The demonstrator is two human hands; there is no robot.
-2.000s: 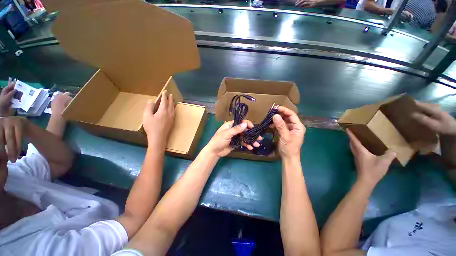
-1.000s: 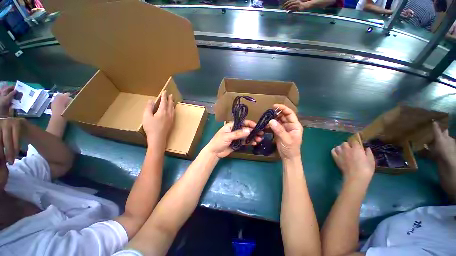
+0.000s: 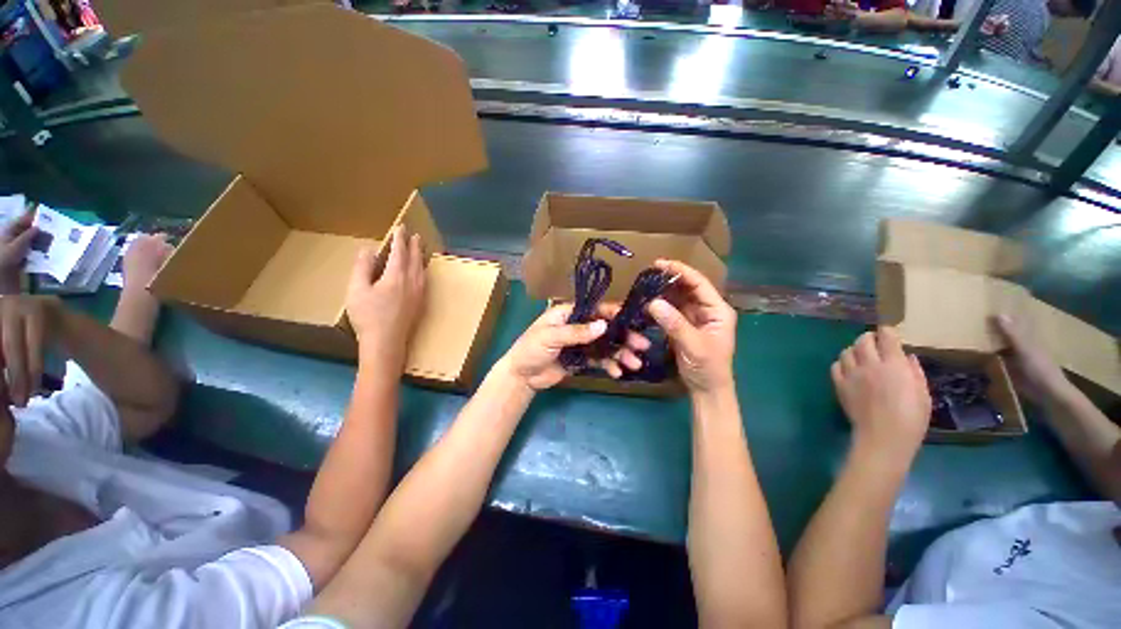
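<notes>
An open small brown accessory box (image 3: 631, 225) lies on the green worktop in front of me, its lid standing up behind. My left hand (image 3: 552, 348) holds a coiled black cable (image 3: 591, 285) above the box, with a plug end at the top. My right hand (image 3: 698, 329) holds the upper part of a second black cable bundle (image 3: 636, 304), and my left fingers touch its lower part. Black items (image 3: 656, 359) show in the box behind my hands; their exact kind is partly hidden.
At left a neighbour's hand (image 3: 389, 295) rests on a large open mailer box (image 3: 287, 268) and a flat closed box (image 3: 456, 320). White printed papers (image 3: 71, 251) lie far left. At right a neighbour holds an open small box (image 3: 964, 396). The conveyor belt (image 3: 738, 184) runs behind.
Both my hands stay over the box with the cables; the right-hand bundle has shifted slightly. The right neighbour's box has gone from tilted to lying open, showing black contents.
</notes>
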